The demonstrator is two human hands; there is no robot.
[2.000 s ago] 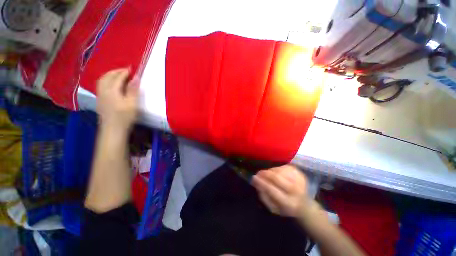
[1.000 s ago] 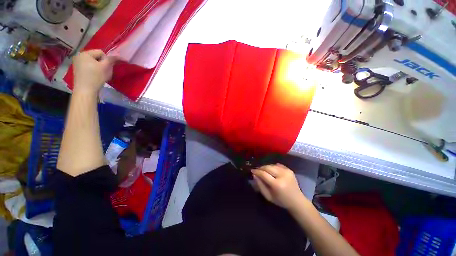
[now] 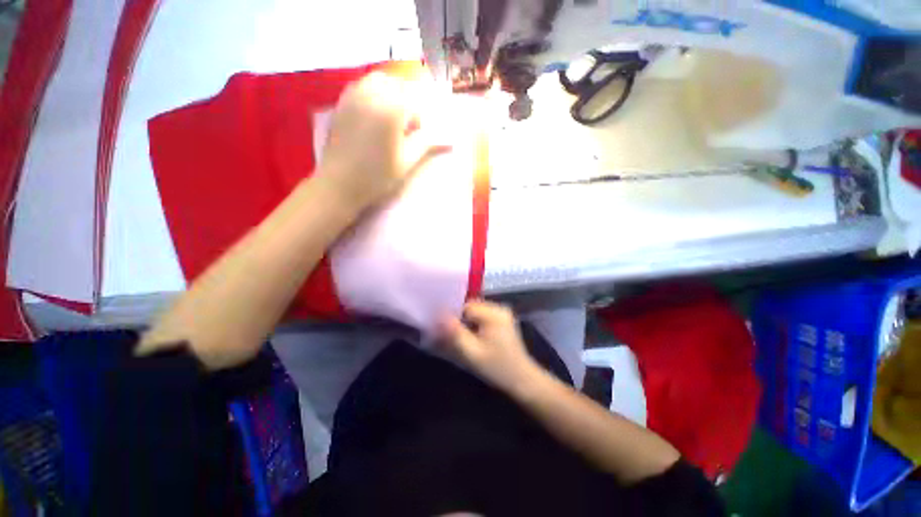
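A red fabric panel (image 3: 217, 172) lies on the table left of the presser foot (image 3: 472, 83). A pale pink piece (image 3: 404, 252) with a red strip along its right edge lies over it and reaches up to the foot, in lamp glare. My left hand (image 3: 369, 136) is on the upper part of the pale piece, close left of the foot, fingers bent; its exact hold is blurred. My right hand (image 3: 485, 338) pinches the lower corner of the pale piece at the table's front edge.
Stacked red and pale cut pieces (image 3: 61, 151) lie at the left. Black-handled scissors (image 3: 604, 86) and a green-orange tool (image 3: 783, 179) lie right of the needle. Below the table are a red cloth heap (image 3: 692, 374) and a blue crate (image 3: 823, 374).
The view has shifted right. My left hand has moved from the stack to beside the foot. A pale piece now covers part of the red panel, and my right hand has risen to its lower corner.
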